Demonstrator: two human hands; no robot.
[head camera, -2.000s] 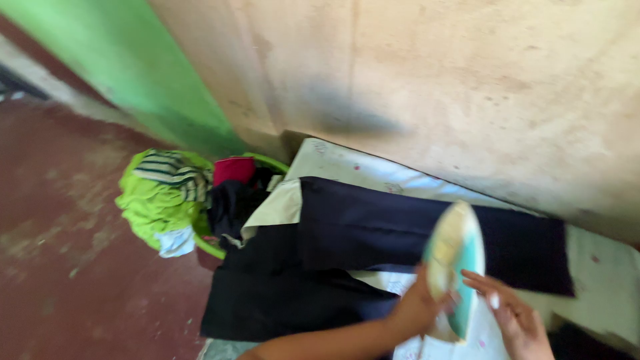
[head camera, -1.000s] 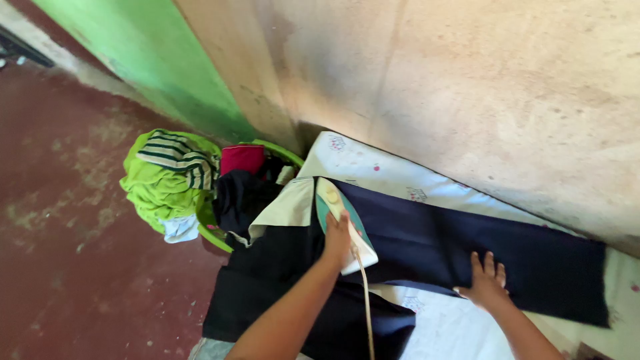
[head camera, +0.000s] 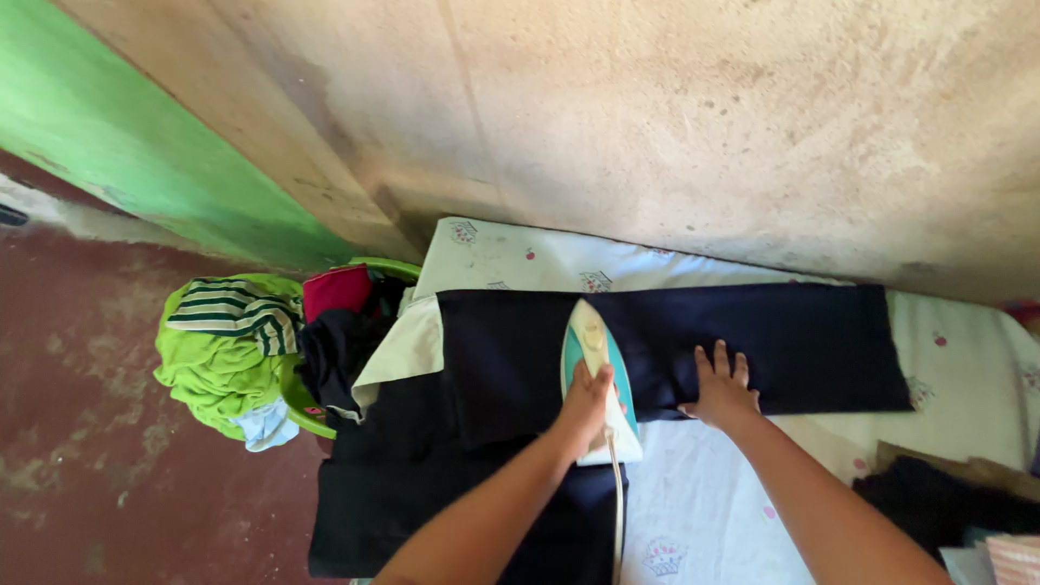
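My left hand (head camera: 587, 410) is closed around the handle of a white and teal electric iron (head camera: 601, 357), whose tip points toward the wall. Under the iron lies a leg of dark trousers (head camera: 812, 349), spread flat on a white patterned cloth (head camera: 699, 487). My right hand (head camera: 721, 388) rests on that same leg, fingers spread, to the right of the iron. A pale pocket lining or inner fabric (head camera: 406, 341) shows at the left end of the leg. More of the dark garment (head camera: 463, 512) lies nearer me, partly behind my left forearm.
A green basket (head camera: 305, 406) at the left is heaped with clothes, among them a lime-green cloth (head camera: 219, 374) and a striped one (head camera: 236, 313). A stained wall (head camera: 650, 122) runs along the far edge. Dark clothing (head camera: 934, 504) lies at the lower right. The iron's cord (head camera: 619, 520) trails toward me.
Two seconds ago the iron was held up near both hands. It came down on the left part of the trouser leg, then moved right along it. My right hand has stayed on the leg since one second ago.
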